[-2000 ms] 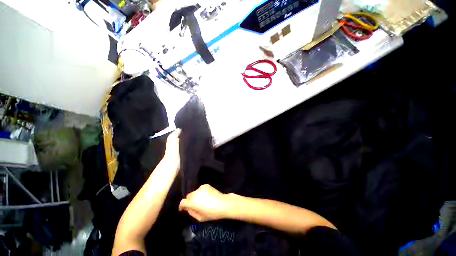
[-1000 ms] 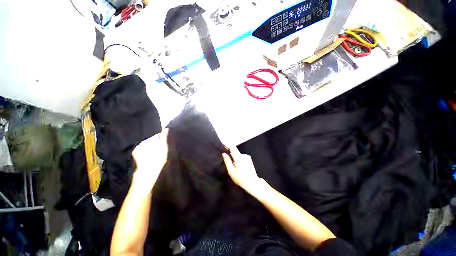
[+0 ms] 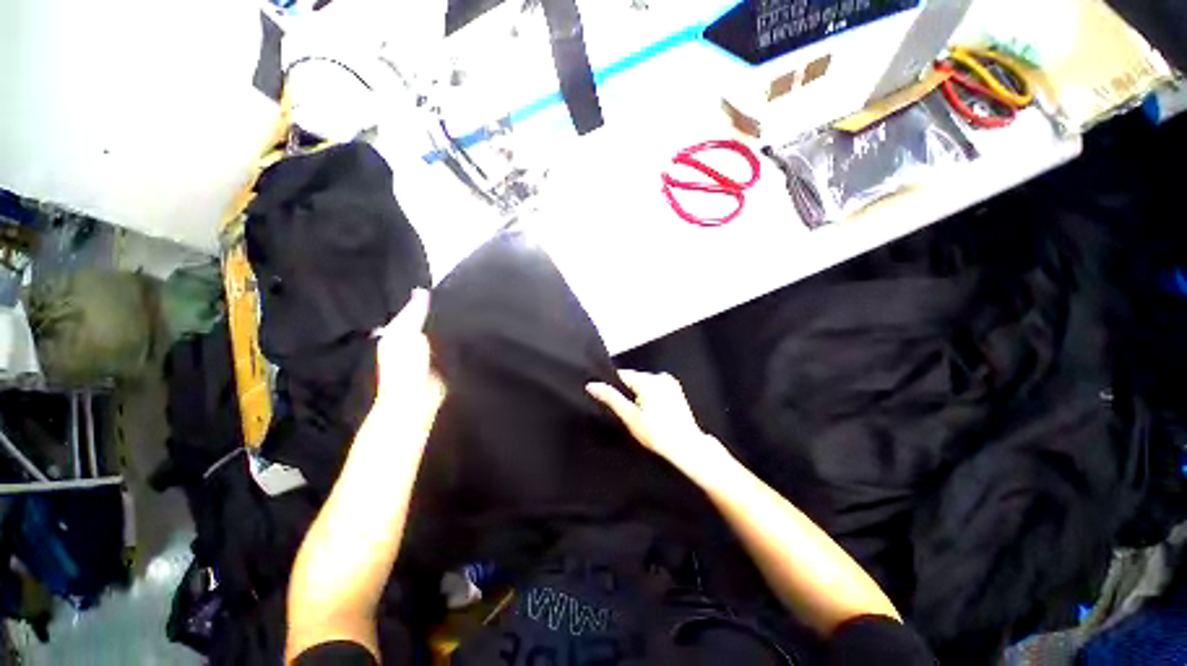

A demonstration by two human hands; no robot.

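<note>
A black fabric garment piece [image 3: 514, 338] spreads from the presser foot area [image 3: 518, 195] down toward my lap. My left hand [image 3: 410, 351] grips its left edge; the fingertips are partly hidden. My right hand [image 3: 651, 406] pinches its right edge just below the front edge of the table. The top of the cloth reaches the needle area of the white sewing machine head [image 3: 625, 104]. Glare hides whether the cloth lies under the foot.
Red-handled scissors [image 3: 711, 182], a clear plastic bag [image 3: 879, 163] and yellow and red scissors [image 3: 985, 89] lie right of the needle. A black strap [image 3: 570, 65] hangs over the machine head. More black cloth [image 3: 332, 247] lies at the left, by the yellow taped edge [image 3: 247, 351]. A black garment pile [image 3: 911, 377] is at right.
The cloth was narrow and bunched two seconds ago and is now spread flat. My right hand has moved up and right from the lap to its right edge. The view has shifted slightly.
</note>
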